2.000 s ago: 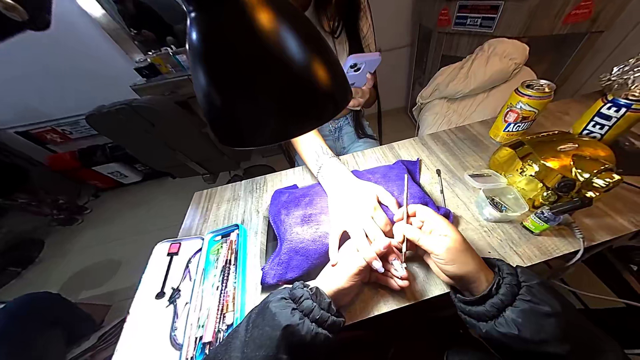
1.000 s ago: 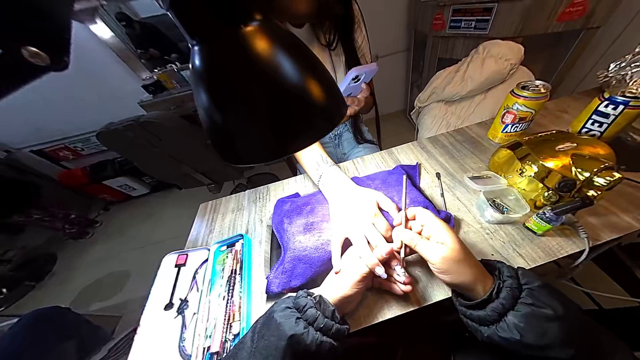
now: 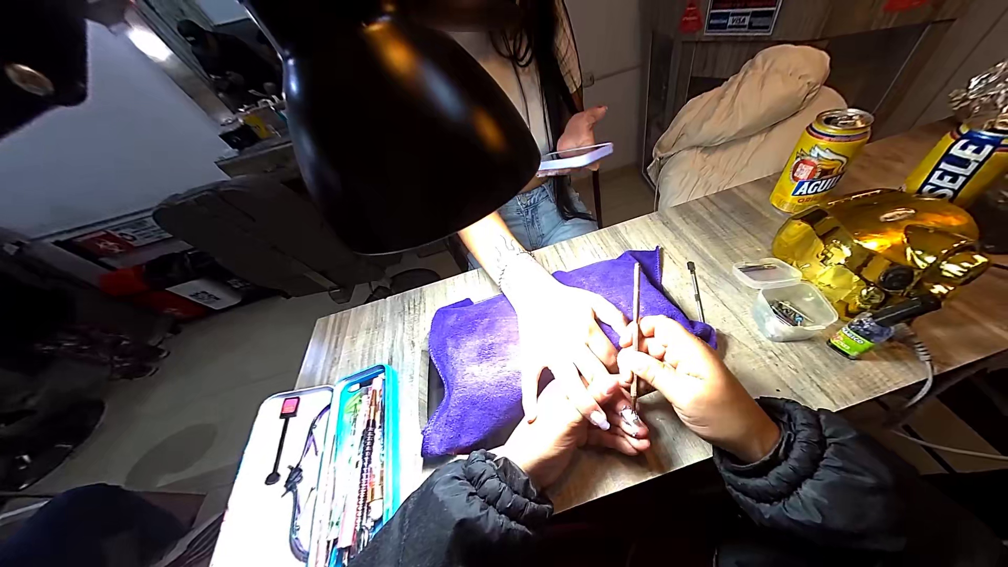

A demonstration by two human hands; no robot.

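Note:
My right hand [image 3: 677,378] grips a thin upright brush or nail tool [image 3: 635,315], fingers closed round its lower part. Its lower end meets a decorated fingernail [image 3: 630,419] near my left hand. Palm up, my left hand [image 3: 551,437] holds the fingers of another person's hand [image 3: 555,323], which lies across a purple cloth [image 3: 480,362] under bright light. Whether the decorated nail belongs to that person's finger is hard to tell. A small dark-tipped tool [image 3: 696,290] lies right of the cloth. An open case [image 3: 391,441] of brushes and tools stands at the left.
A black lamp shade [image 3: 409,134] hangs over the table's far side. On the right are a clear plastic box [image 3: 795,315] with small pieces, a small bottle [image 3: 858,339], a gold skull-shaped object [image 3: 874,252], a yellow can [image 3: 823,161] and a cable [image 3: 923,362]. The other person holds a phone [image 3: 575,160].
The other person's phone has tilted from upright to nearly flat. My hands stay in much the same pose, with the thin tool still in my right hand.

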